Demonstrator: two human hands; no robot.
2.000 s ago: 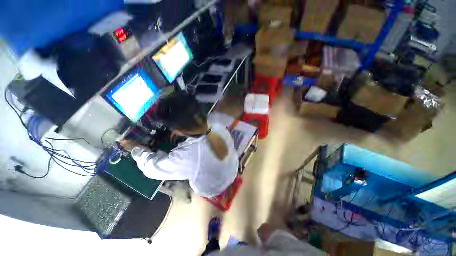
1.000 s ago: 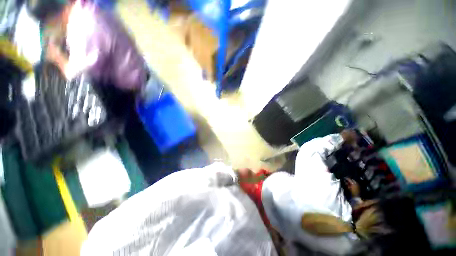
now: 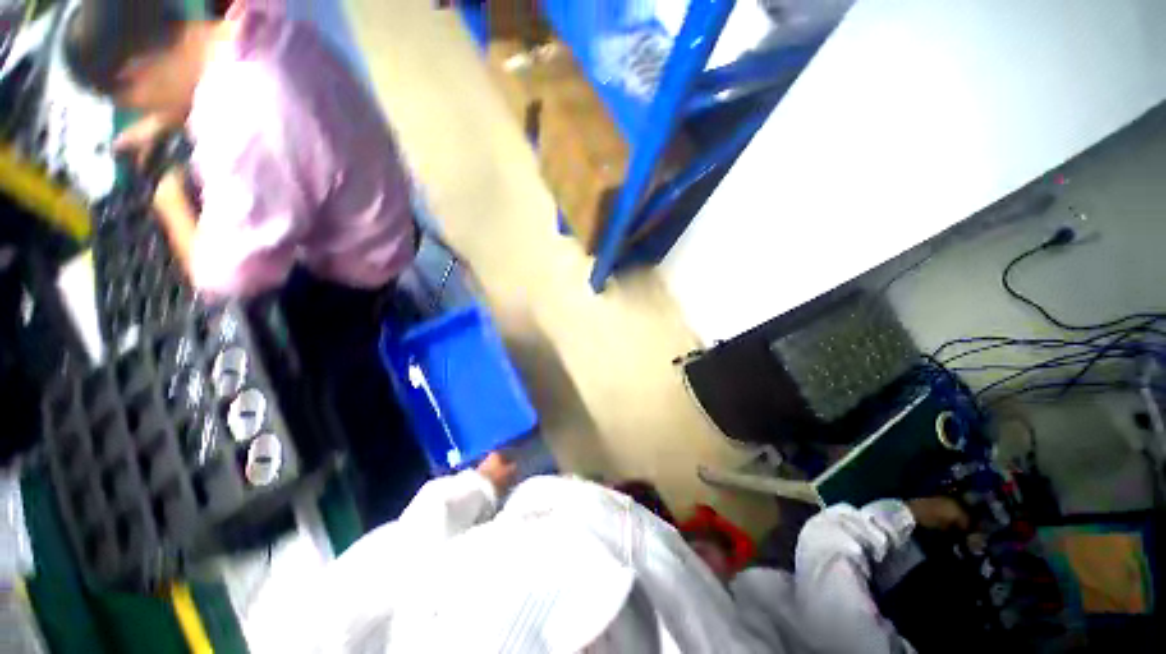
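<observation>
My left hand (image 3: 496,470) is small and blurred at the end of a white sleeve, low in the centre of the view. It appears beside the near edge of a blue bin (image 3: 480,390); I cannot tell whether it touches the bin or holds anything. My right hand is not visible. A dark grey tray (image 3: 141,441) with square cells lies at the left on a green bench. Several cells near its right side hold round white or silvery parts (image 3: 264,459).
A person in a pink shirt (image 3: 301,153) leans over the bench at upper left. A person in white (image 3: 838,575) works at lower right beside a green mat (image 3: 882,447). A blue rack (image 3: 659,141) and carton (image 3: 575,153) stand beyond the aisle floor (image 3: 524,281).
The view has swung from the monitor workstation toward the bench and aisle. Since one second ago, the pink-shirted person, tray and blue bin show more clearly, and my left hand appears farther left.
</observation>
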